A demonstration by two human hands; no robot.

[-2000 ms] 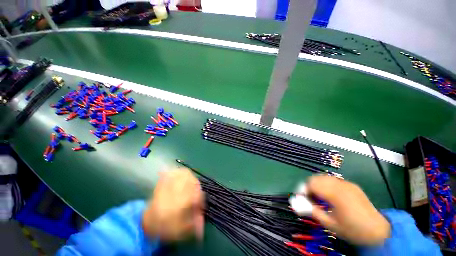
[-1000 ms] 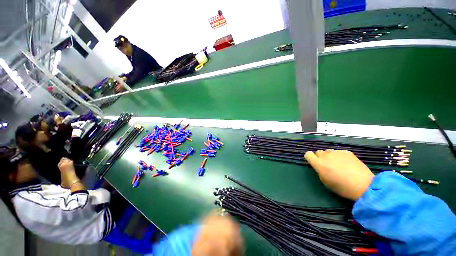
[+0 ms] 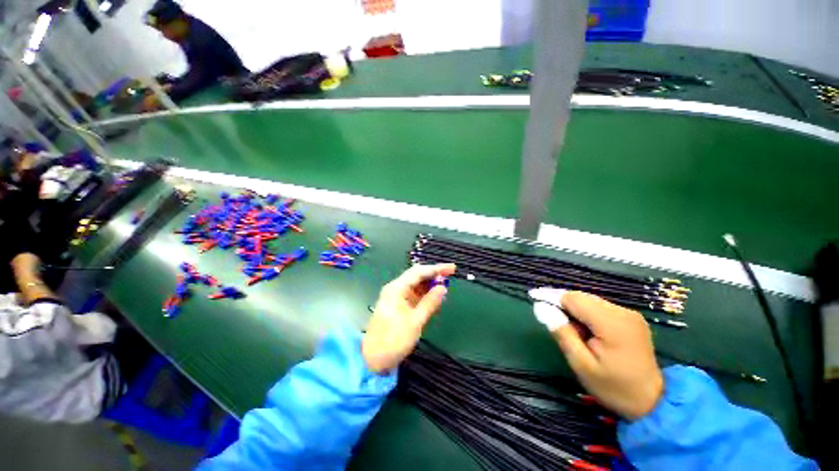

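Note:
My right hand point(image 3: 607, 348), with white covers on thumb and fingertip, holds a black cable point(image 3: 501, 287) near its middle; the cable's small metal end points at my left hand. My left hand point(image 3: 408, 313) pinches a blue end piece point(image 3: 439, 281), mostly hidden by the fingers, a little apart from the cable end. The working bundle of black cables point(image 3: 478, 405) lies below my hands, with red stems showing at its right end. A second bundle point(image 3: 552, 271) lies in a neat row beyond, its brass tips at right.
Blue-and-red end pieces point(image 3: 241, 225) lie heaped at left, with a smaller group point(image 3: 344, 246) nearer. A grey metal upright point(image 3: 550, 129) stands at the raised green divider point(image 3: 368, 147). A single cable point(image 3: 762, 299) lies at right. A person point(image 3: 55, 354) sits at left; another is across the bench.
My right hand has lifted a cable from the far row. My left hand has come up with a blue end piece. A blue-and-red piece that lay below the small group is gone from there.

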